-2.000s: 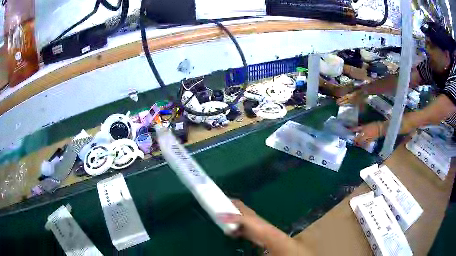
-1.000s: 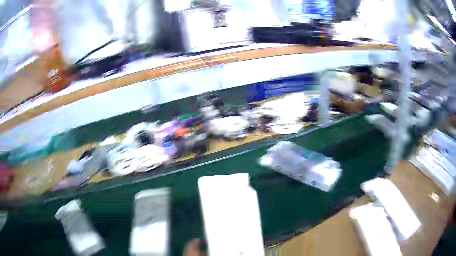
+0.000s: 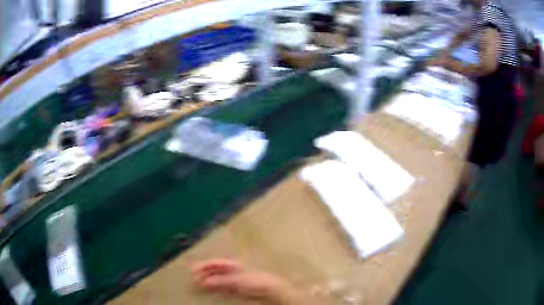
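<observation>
My right hand (image 3: 222, 277) is blurred above the brown cardboard bench cover (image 3: 268, 220), low in the view. Its fingers are loosely bent and nothing shows in it. My left hand is not in view. Two white retail boxes lie side by side at a slant on the cardboard, the nearer box (image 3: 353, 207) and the farther box (image 3: 367, 164). A box with clear, shiny contents (image 3: 218, 144) lies across the green belt (image 3: 161, 205). Print is too blurred to read.
A flat white box (image 3: 64, 250) and another (image 3: 15, 279) lie on the belt at left. White rings (image 3: 62, 167) and mixed parts line the shelf, with a blue crate (image 3: 209, 46). A post (image 3: 362, 65) stands beyond. A person in a striped top (image 3: 500, 36) stands by stacked boxes (image 3: 429, 107).
The view has swung right, so the belt and shelf items shift left. The large white box near the bottom centre is out of view. My right hand now shows over the cardboard.
</observation>
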